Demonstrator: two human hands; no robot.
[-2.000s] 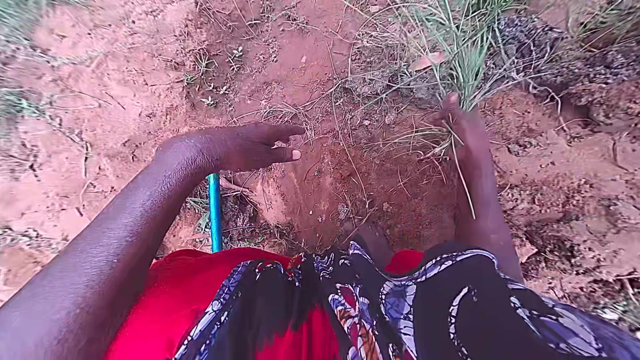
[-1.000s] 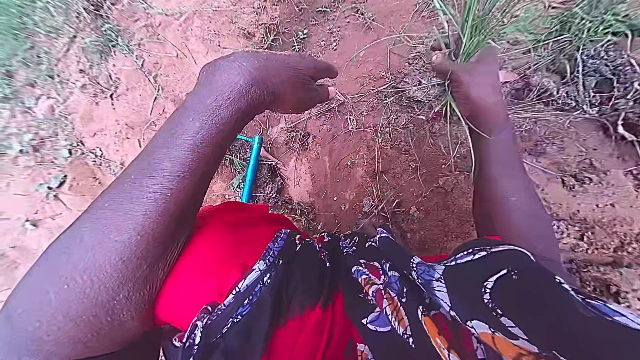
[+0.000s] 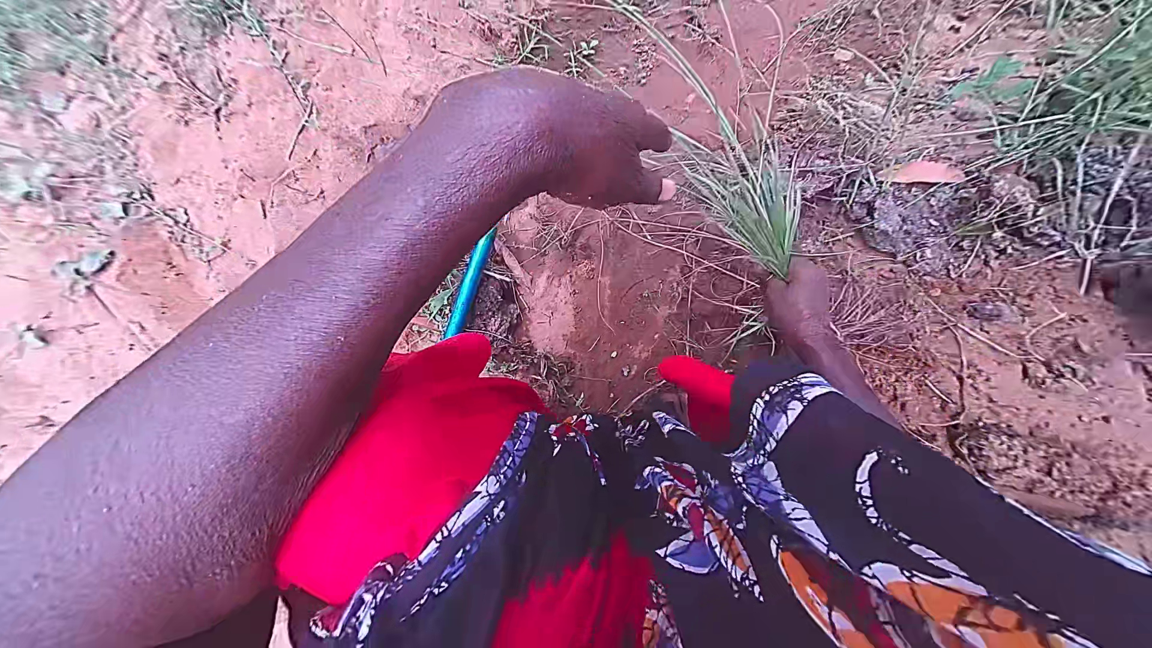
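Observation:
My right hand (image 3: 799, 301) grips a tuft of green grass (image 3: 760, 211) by its base, low and right of centre, with the blades pointing up and left. My left hand (image 3: 607, 144) is bent at the wrist above the soil, its fingertips beside the tips of the grass; whether it touches or holds any blades I cannot tell. Below the left wrist a blue metal tube (image 3: 470, 286) shows, its upper part hidden by my forearm. Thin dry stems lie on the reddish soil (image 3: 603, 297) between the hands.
A red and patterned cloth garment (image 3: 621, 540) covers my lap at the bottom. Growing grass (image 3: 1098, 99) and dry roots stand at the upper right, with a dry brown leaf (image 3: 922, 173) beside them. Small weeds (image 3: 85, 268) dot the pale soil at left.
My right hand with the grass has come down and left, nearer my lap. The grass now leans toward my left hand, whereas it stood apart from it before.

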